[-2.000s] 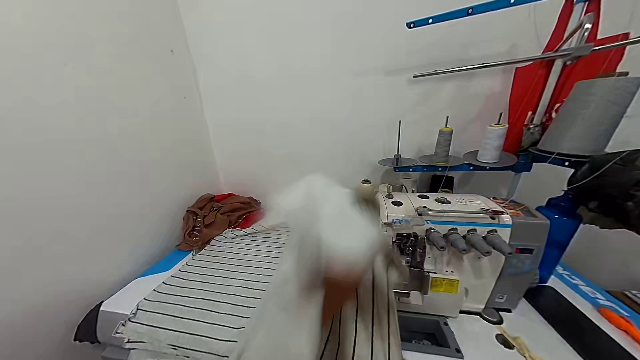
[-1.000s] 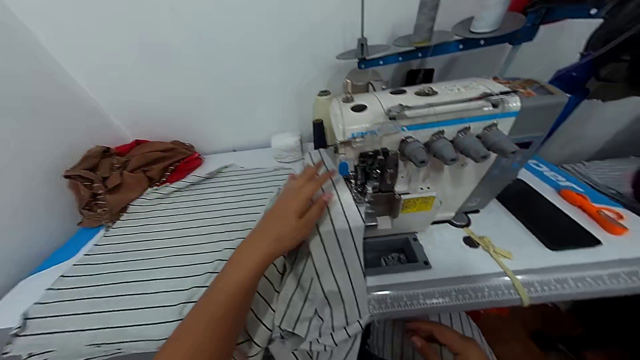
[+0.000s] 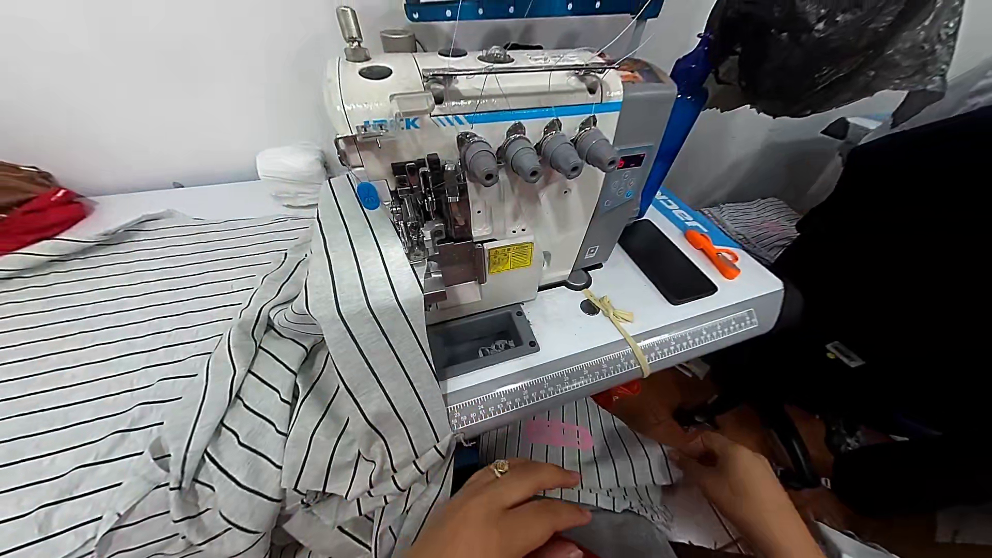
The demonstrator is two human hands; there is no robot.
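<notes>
Below the table's front edge, my left hand (image 3: 515, 508), with a ring on one finger, rests on a striped fabric piece (image 3: 585, 457) with a pink mark, its fingers slightly apart. My right hand (image 3: 725, 465) pinches that piece at its right edge. A white Jack overlock sewing machine (image 3: 496, 178) stands above them. Grey fabric with black stripes (image 3: 372, 310) lies against the machine's left side and hangs over the front; more of it (image 3: 116, 333) spreads across the left of the table.
On the table's right lie a black phone-like slab (image 3: 668, 261) and orange thread snips (image 3: 713, 253). A yellow tie (image 3: 620, 322) hangs over the ruler edge (image 3: 558, 384). A white bundle (image 3: 293, 174) sits behind the fabric; brown and red cloths (image 3: 39, 209) lie far left. Black plastic (image 3: 833, 54) hangs upper right.
My left hand has left the fabric beside the machine and come down to the piece below the table edge. My right hand now grips that piece's edge. The view has moved closer and lower.
</notes>
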